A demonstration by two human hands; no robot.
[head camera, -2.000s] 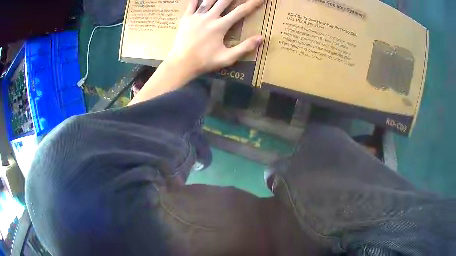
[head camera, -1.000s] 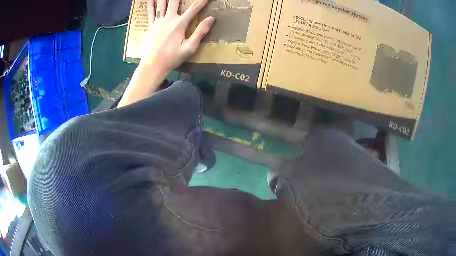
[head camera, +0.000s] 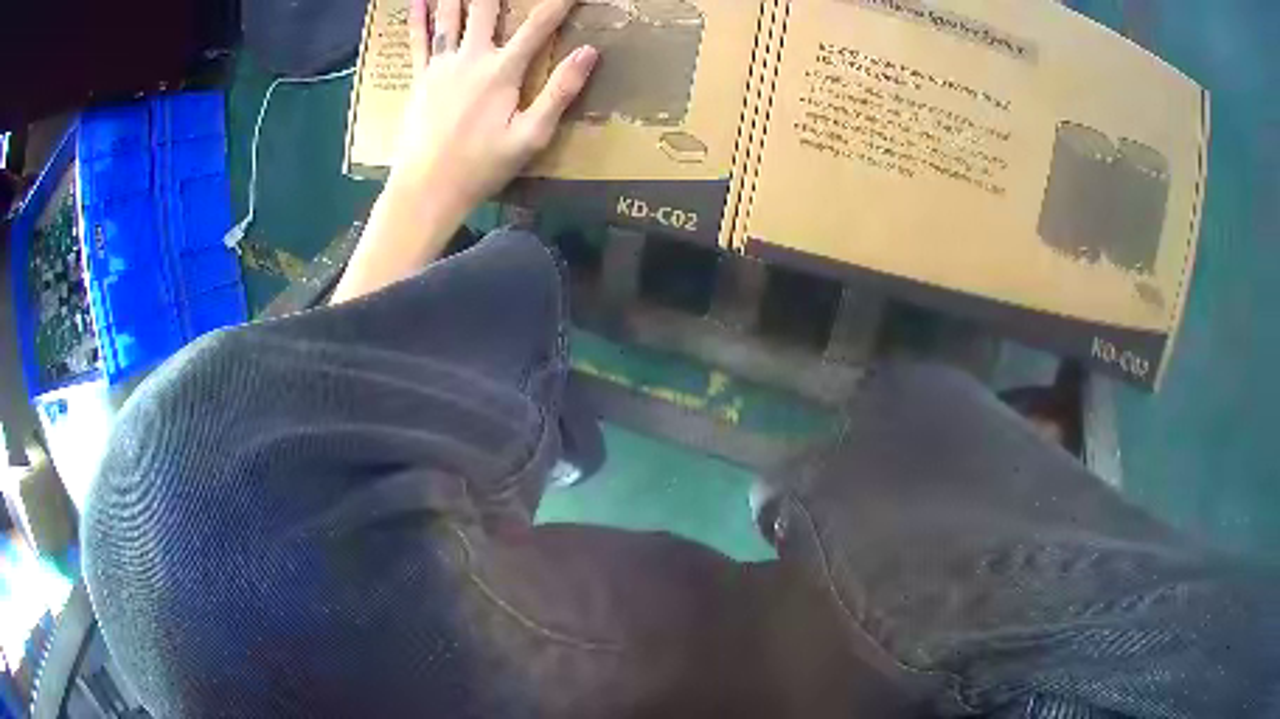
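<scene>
Two brown printed product cartons lie side by side with their long edges touching, the left carton (head camera: 639,141) marked KD-C02 and the right carton (head camera: 898,155) bearing a dark picture of a twin-block device. Both are cut off by the top edge. My left hand (head camera: 484,106) lies palm down on the left carton with its fingers spread, gripping nothing. The fingertips are partly cut off by the top edge. My right hand is out of view. The cartons rest on a slatted metal trolley (head camera: 730,316), seen below their near edge.
My knees are on both sides below the trolley, over a green floor (head camera: 646,492) with yellow marks. A blue crate (head camera: 169,232) with small dark parts beside it stands at the left. A thin white cable (head camera: 256,134) hangs nearby. A dark round base (head camera: 295,31) is at the top left.
My left hand has slid left across the left carton, away from the seam, uncovering its dark picture and the KD-C02 lettering. The cartons have barely shifted in view.
</scene>
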